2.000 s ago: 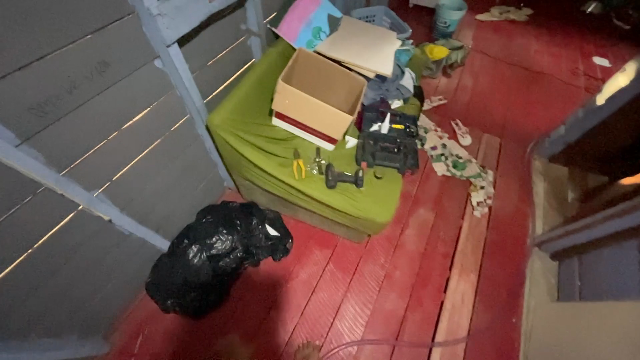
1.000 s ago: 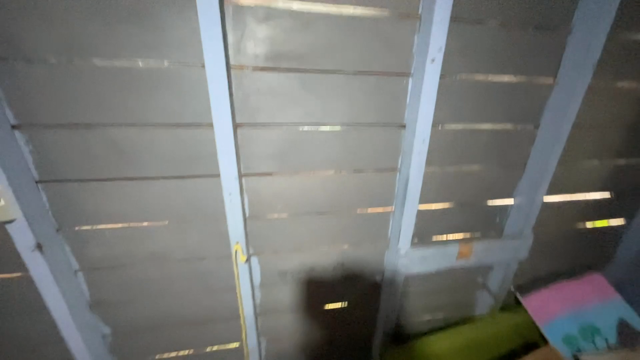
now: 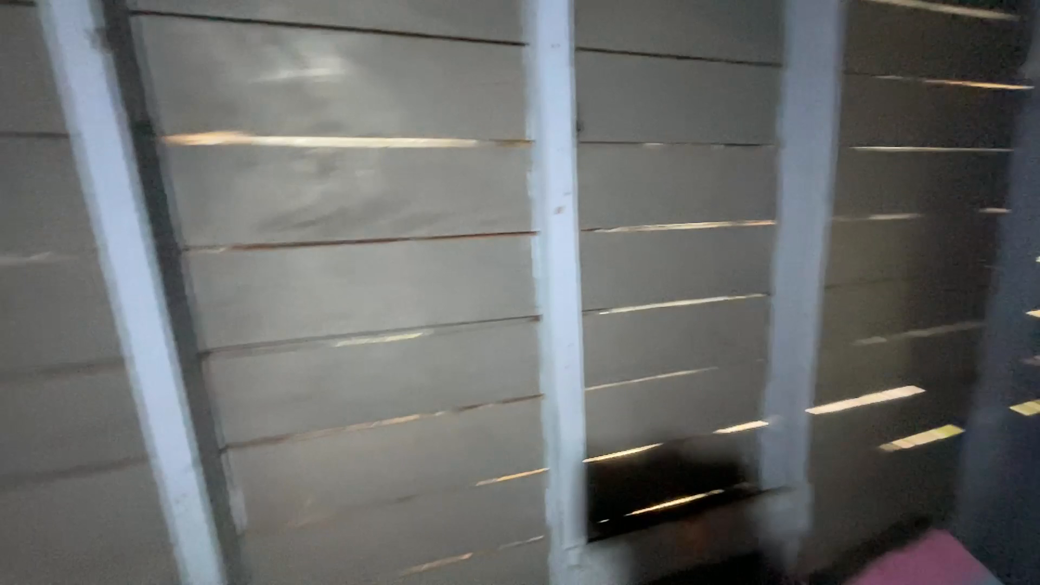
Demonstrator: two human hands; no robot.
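Observation:
Neither my left hand nor my right hand shows in the head view. A plank wall (image 3: 366,284) painted grey fills most of it, with light coming through narrow gaps between the boards. Pale blue wooden posts (image 3: 559,244) stand upright against the planks. At the bottom right corner shows part of a pink sheet or panel (image 3: 926,561), blurred and cut off by the frame edge.
A horizontal wooden rail (image 3: 691,528) joins two posts low on the right, with a dark shadow above it. Another post (image 3: 130,284) leans at the left.
The view has swung up from the red floor and green-covered platform to the wall. The cardboard box, tools and black plastic bag seen two seconds ago are out of frame.

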